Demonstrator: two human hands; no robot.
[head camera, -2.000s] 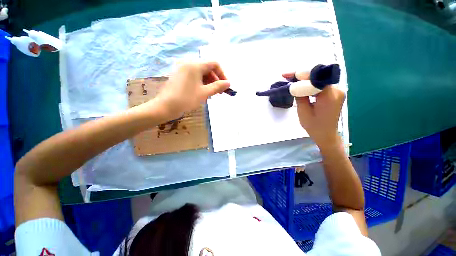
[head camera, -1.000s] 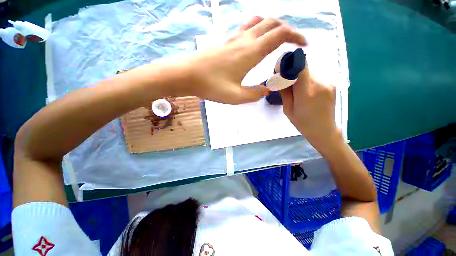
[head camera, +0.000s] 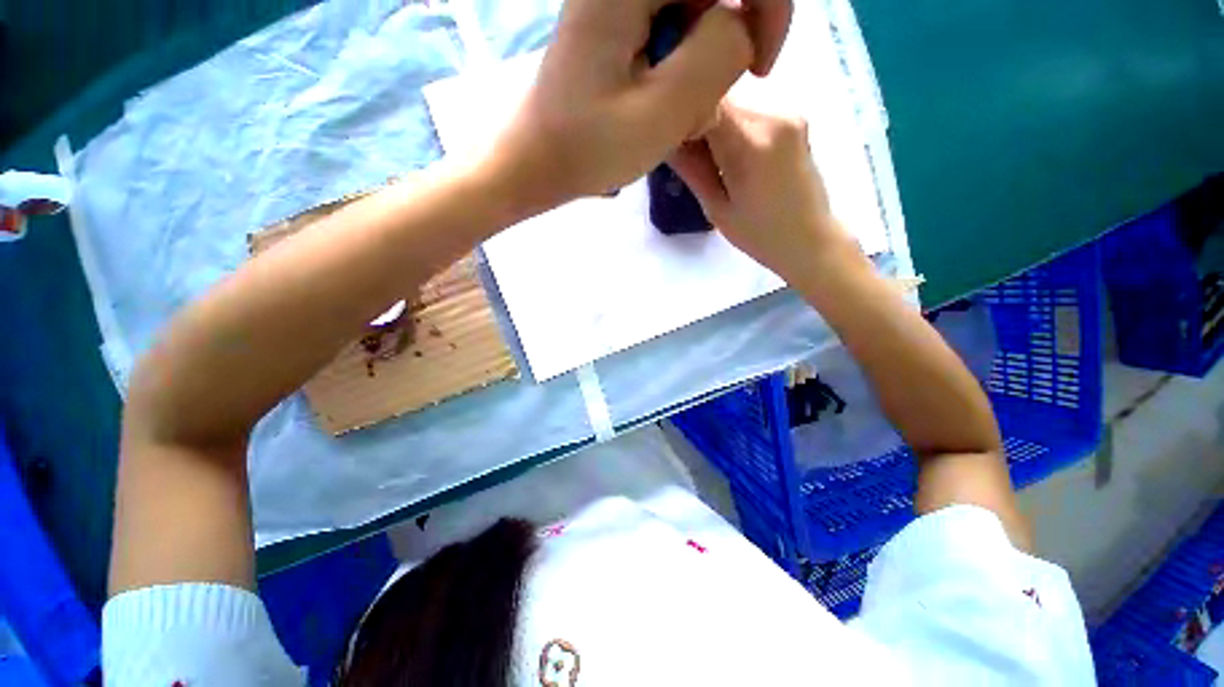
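My left hand (head camera: 638, 94) is closed around the upper end of a toy figure (head camera: 666, 32), whose black end shows between the fingers. My right hand (head camera: 768, 185) is closed just below and touches my left hand; it grips the figure's lower part, which the hands mostly hide. A black holding block (head camera: 677, 204) stands on the white board (head camera: 580, 298), beside my right fingertips. The cardboard pad (head camera: 450, 360) with dark stains lies left of the board. A white glue dish (head camera: 388, 314) on it is mostly hidden by my left forearm. No small dark part can be made out.
A wrinkled protective sheet (head camera: 363, 470) lies under pad and board on the green tabletop (head camera: 1034, 108). A white bottle (head camera: 30, 191) is at the left edge. A blue perforated crate (head camera: 859, 503) below the table's front edge holds dark figures (head camera: 813, 399). Another blue crate (head camera: 1165, 302) is at right.
My left hand has come from the pad side to the figure and closed on it. Both hands and the figure have moved up, and the view has turned and shifted.
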